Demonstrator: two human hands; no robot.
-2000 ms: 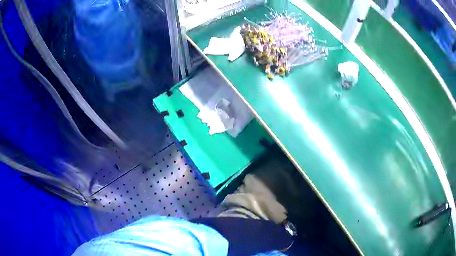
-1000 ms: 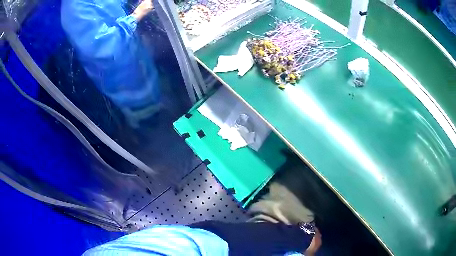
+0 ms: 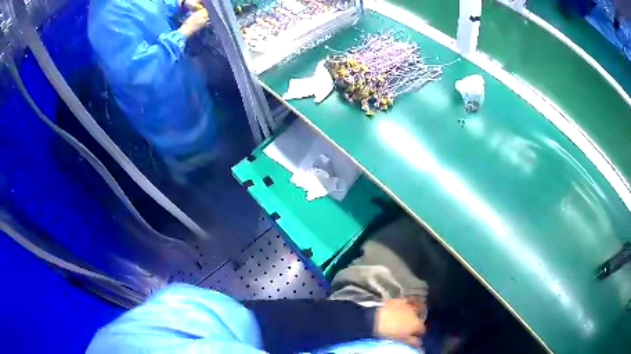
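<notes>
My left hand [image 3: 401, 319] is low in the view, below the bench edge, at the wearer's lap. It is small and blurred, and its fingers cannot be read. My right hand is not visible; a dim patch beside the left hand is too dark to identify. The wire bundle [image 3: 387, 66] lies on the green bench [image 3: 443, 159], yellow-brown ends to the left and pale purple-white strands to the right. A crumpled small plastic bag [image 3: 471, 92] lies to its right. The black electric screwdriver [image 3: 614, 261] lies at the right edge, partly cut off.
A white scrap [image 3: 309, 86] lies at the bench edge by the bundle. A green plastic bin [image 3: 297, 214] with white scraps sits below the edge. A person in a blue smock [image 3: 149, 76] stands at upper left by a clear-sided frame. A white rail [image 3: 553, 117] borders the bench.
The view has shifted. My left hand, barely visible at the lap before, now shows more fully. The other person's hands have come into view at the top left.
</notes>
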